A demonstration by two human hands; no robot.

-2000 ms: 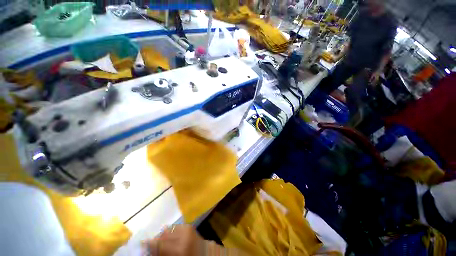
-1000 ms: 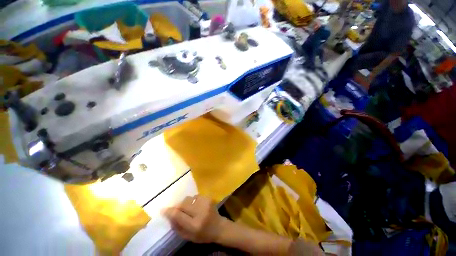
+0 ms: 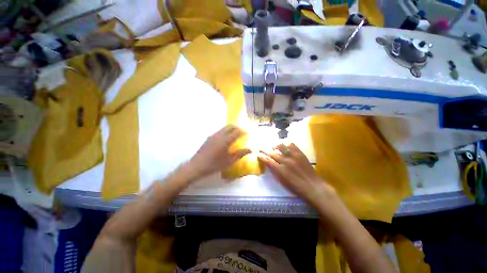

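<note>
The white JACK machine head (image 3: 363, 96) stands over the table at right. A yellow cut piece (image 3: 243, 168) lies under the needle area in bright light. My left hand (image 3: 221, 152) rests on its left part, fingers spread on the cloth. My right hand (image 3: 288, 162) lies at its right edge, fingertips near the presser foot (image 3: 282, 128). The glare hides whether either hand pinches the cloth. A pile of yellow panels (image 3: 355, 165) lies right of the needle, under the machine arm and over the table edge.
Long yellow pieces (image 3: 122, 154) and a yellow piece with a dark mark (image 3: 75, 125) lie at left. More yellow cloth (image 3: 197, 21) is behind. Scissors or snips (image 3: 471, 173) lie at the right end. Yellow cloth (image 3: 411, 256) hangs below the table edge. A blue crate (image 3: 67, 245) stands lower left.
The view has swung left and down to the needle. Both hands are now at the cloth by the needle; earlier only one hand showed, near the table's front edge.
</note>
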